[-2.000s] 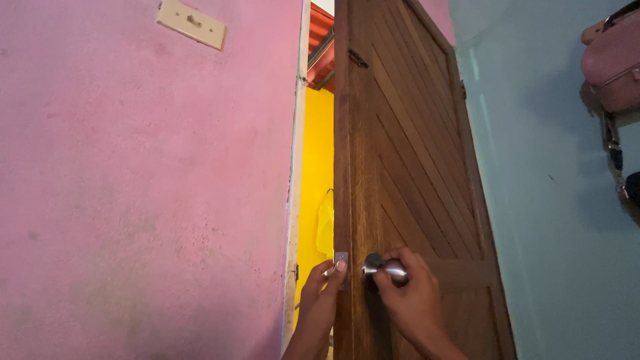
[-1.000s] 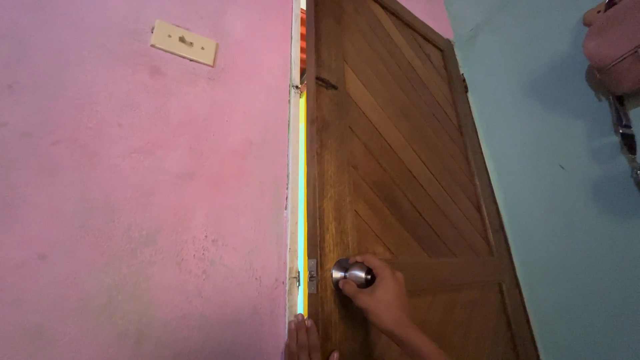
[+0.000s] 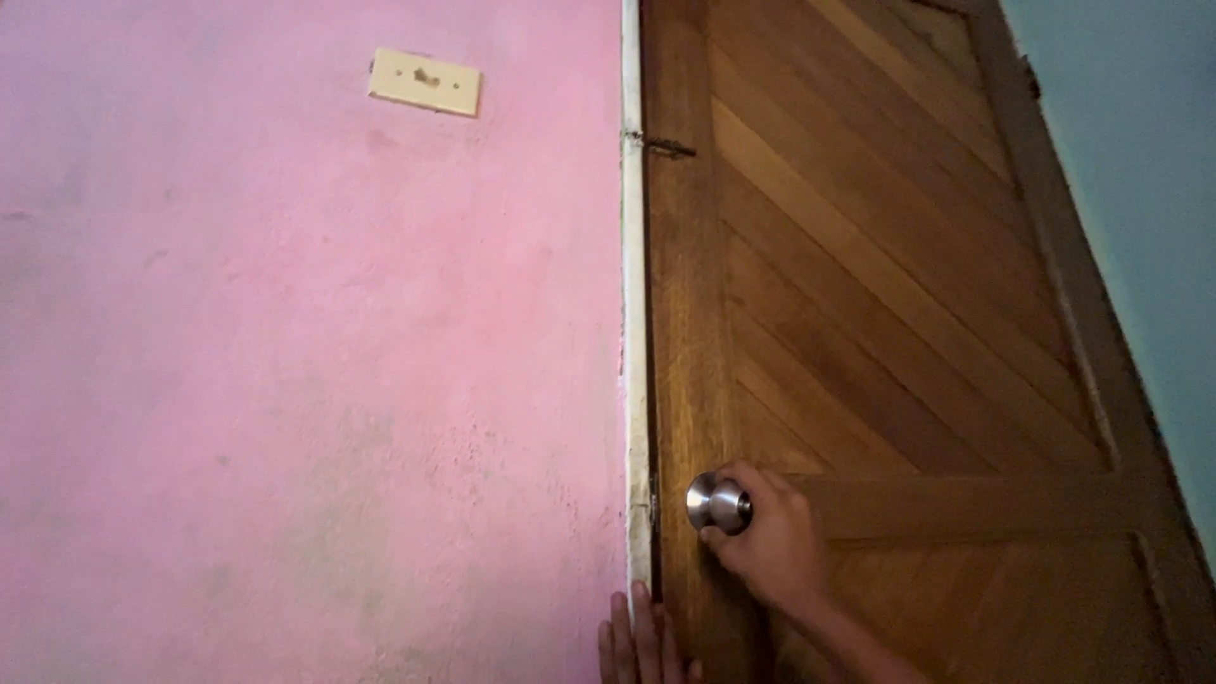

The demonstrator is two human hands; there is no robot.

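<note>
A round metal doorknob (image 3: pixel 728 504) is gripped by my right hand (image 3: pixel 774 537), with fingers over its top and the thumb beneath. The knob sits near the left edge of a brown wooden door (image 3: pixel 855 304) with diagonal planks. The door stands against or very near the white door frame (image 3: pixel 636 332), a thin dark line showing between them. At the bottom edge of the view, my left hand (image 3: pixel 646 641) lies with fingers pointing up across the frame and the door's edge; it holds nothing, and its palm is out of view.
A pink wall (image 3: pixel 313 313) fills the left side, bearing a cream light switch plate (image 3: pixel 425 83). A small metal bolt (image 3: pixel 671 147) is fixed high on the door. On the right, a hinge (image 3: pixel 1031 78) shows beside a teal wall (image 3: pixel 1121 161).
The door has swung toward its frame, and the gap showing yellow beyond has narrowed to a dark line. My left hand has left the latch plate and moved down to the frame.
</note>
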